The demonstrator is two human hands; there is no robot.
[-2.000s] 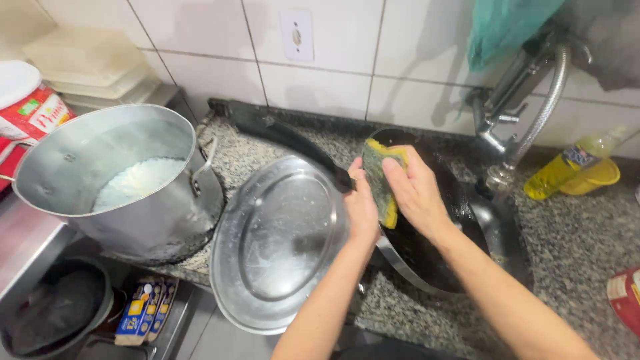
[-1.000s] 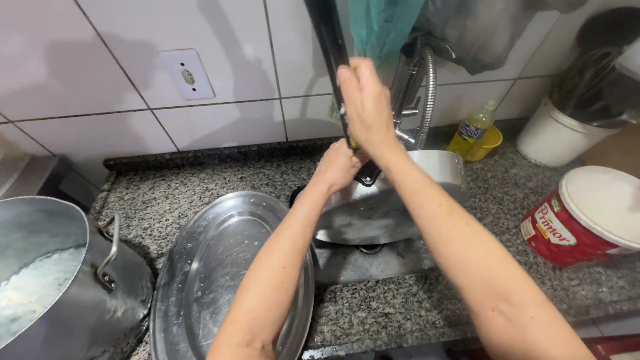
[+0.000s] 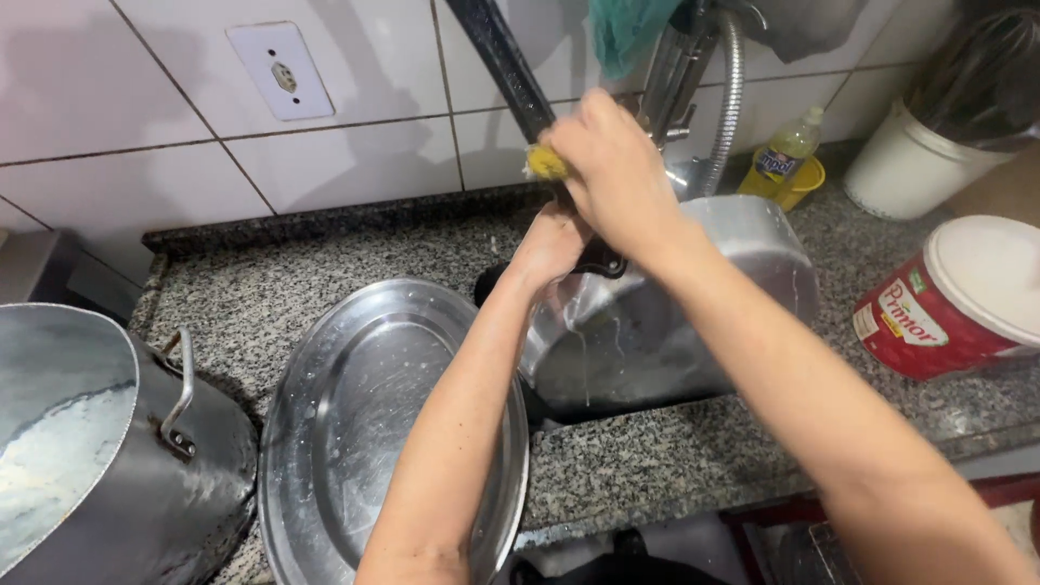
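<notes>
A large aluminium pan (image 3: pixel 650 341) stands tilted in the sink, soapy streaks running down its side, its long black handle (image 3: pixel 508 69) pointing up toward the wall. My left hand (image 3: pixel 556 244) grips the lower end of that handle, close to its metal bracket. Just above it, my right hand (image 3: pixel 617 171) is closed around the handle with a yellow sponge (image 3: pixel 546 162), which pokes out at the left of the fingers. An oval metal platter (image 3: pixel 382 422) lies on the granite counter, partly hidden behind my left forearm.
A big aluminium pot (image 3: pixel 171 479) with pale contents is at the left. Behind the sink rises a faucet with a metal hose (image 3: pixel 727 106). A detergent bottle (image 3: pixel 784 158), a yellow container (image 3: pixel 806 183), a white bucket (image 3: pixel 918 166) and a red-and-white tub (image 3: pixel 934 309) stand right.
Two seconds ago the pan lay lower with its handle toward the left; now it is tilted and the handle points up. My right hand with the sponge is now on the handle. The view has shifted right.
</notes>
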